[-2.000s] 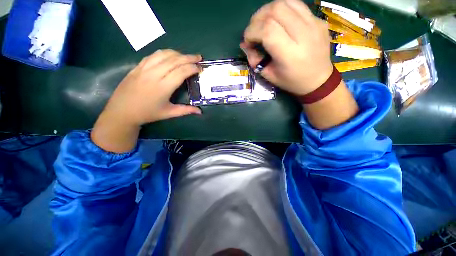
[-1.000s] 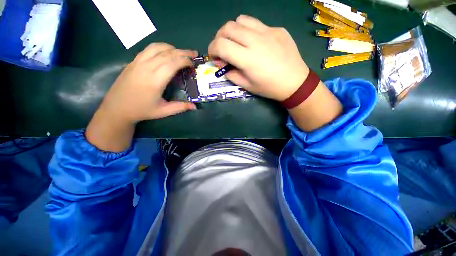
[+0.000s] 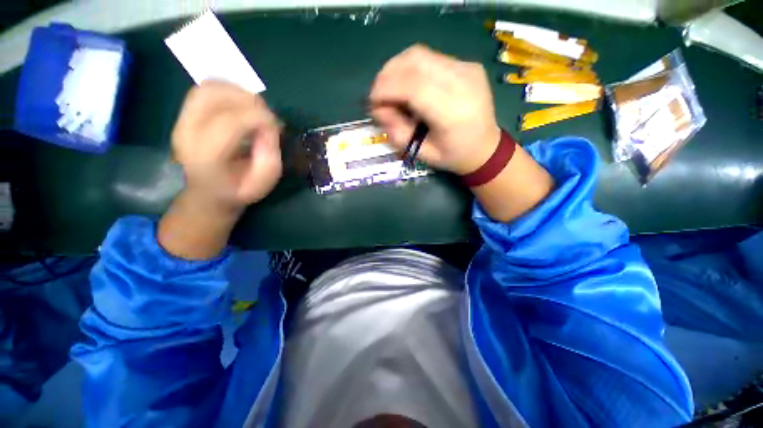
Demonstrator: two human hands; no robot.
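The opened phone assembly (image 3: 360, 157) lies on the dark green bench, black-edged with a pale middle and orange parts near its top. My left hand (image 3: 226, 146) is off the phone, to its left, blurred, with fingers curled; whether it holds anything cannot be told. My right hand (image 3: 435, 109) is over the phone's right end and holds a thin dark pen-like tool (image 3: 415, 140) that slants down to the phone. My right hand hides part of the phone's upper right.
A blue bin (image 3: 38, 96) with white pieces (image 3: 88, 94) stands at left. A white card (image 3: 216, 52) lies behind my left hand. A pile of orange and white flex cables (image 3: 552, 73) and a clear plastic bag (image 3: 657, 117) lie at right. A white edge (image 3: 577, 7) runs behind.
My left hand has let go of the phone's left end and moved left. My right hand has shifted right, showing more of the phone. The view has tilted, showing the white edge.
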